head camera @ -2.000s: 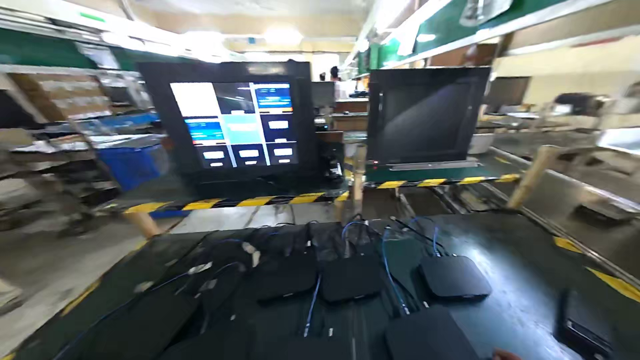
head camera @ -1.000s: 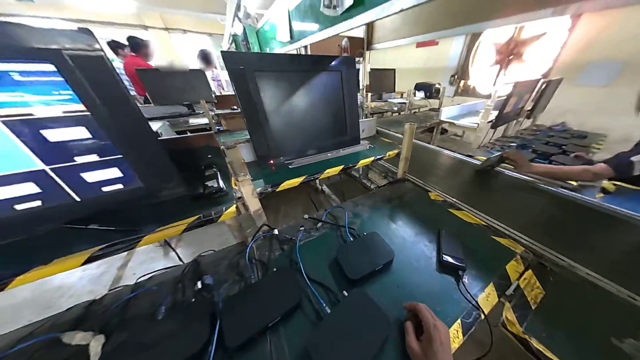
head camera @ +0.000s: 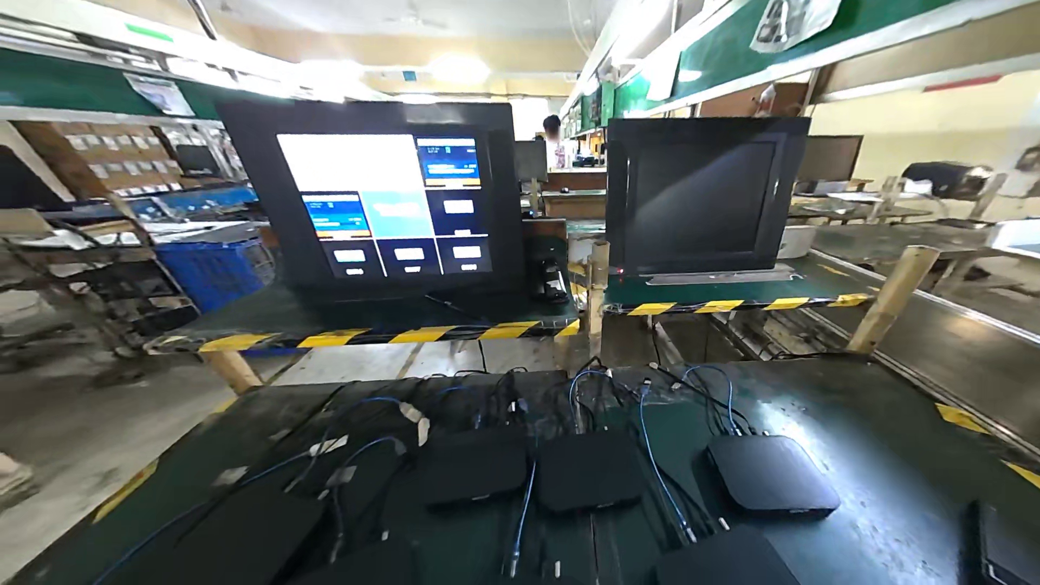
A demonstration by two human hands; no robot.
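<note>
Neither of my hands shows in the head view now. Several flat black set-top boxes lie on the dark green workbench, among them one at the right (head camera: 772,475), one in the middle (head camera: 589,470) and one left of it (head camera: 474,465). Blue network cables (head camera: 652,455) and black leads run between them and the bench's back edge. A lit monitor (head camera: 390,203) with a grid of picture tiles stands on a raised shelf behind. To its right stands a second monitor (head camera: 703,195) with a dark screen. A black device (head camera: 1007,540) is cut off at the lower right corner.
Yellow-and-black tape (head camera: 418,334) edges the monitor shelf, with wooden posts (head camera: 894,299) beside it. A blue crate (head camera: 207,272) stands on the left. Along the right runs a conveyor-like surface (head camera: 975,374). Far back, a person (head camera: 554,142) is partly visible.
The view has swung right and back left. One second ago a hand of mine showed at the bottom, beside the boxes; it is out of view now.
</note>
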